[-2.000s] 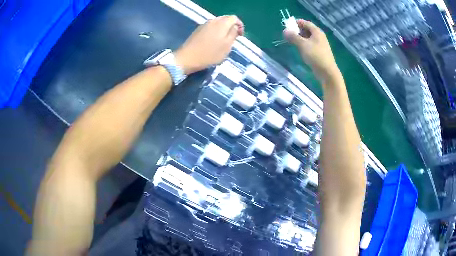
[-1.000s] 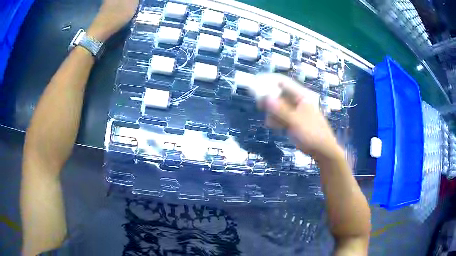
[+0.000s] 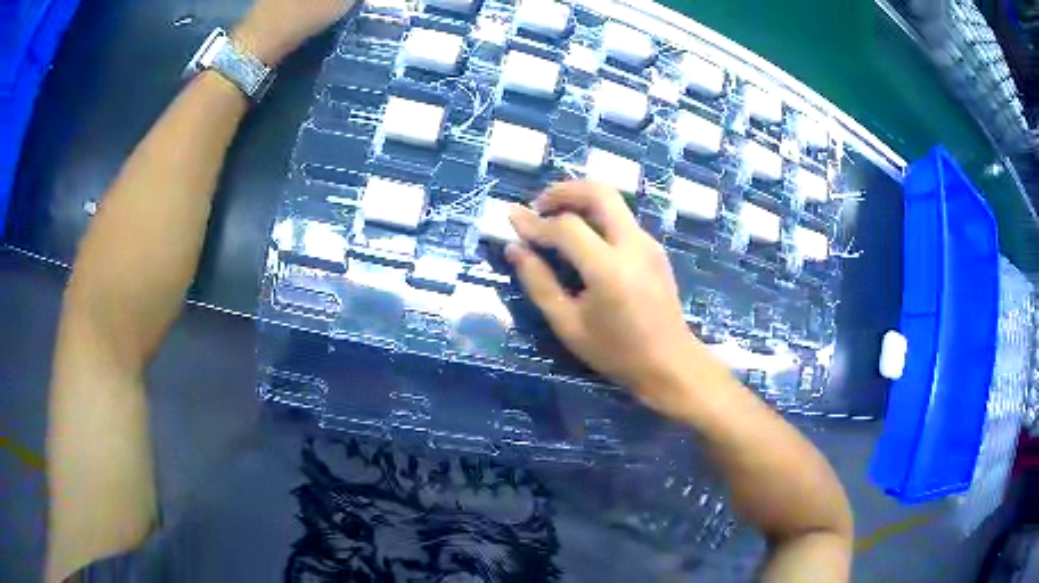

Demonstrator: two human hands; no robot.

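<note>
The clear blister tray lies on the dark bench, with white wired units in rows in its far pockets. My right hand is over the tray, thumb and fingertips on a white unit in the front row, just right of another unit. Thin pale lead wires lie between these two. My left hand, with a watch on the wrist, is at the tray's far left corner; its fingers are cut off by the top edge.
A blue bin stands at the right, with a loose white piece beside it. Another blue bin is at the left edge. The green conveyor belt and its pale side rail run behind the tray. Stacked blister trays show at far right.
My right hand has come from over the belt to the tray and brought a white unit down into the front row. The view has shifted. My left hand stays near the tray's far left corner.
</note>
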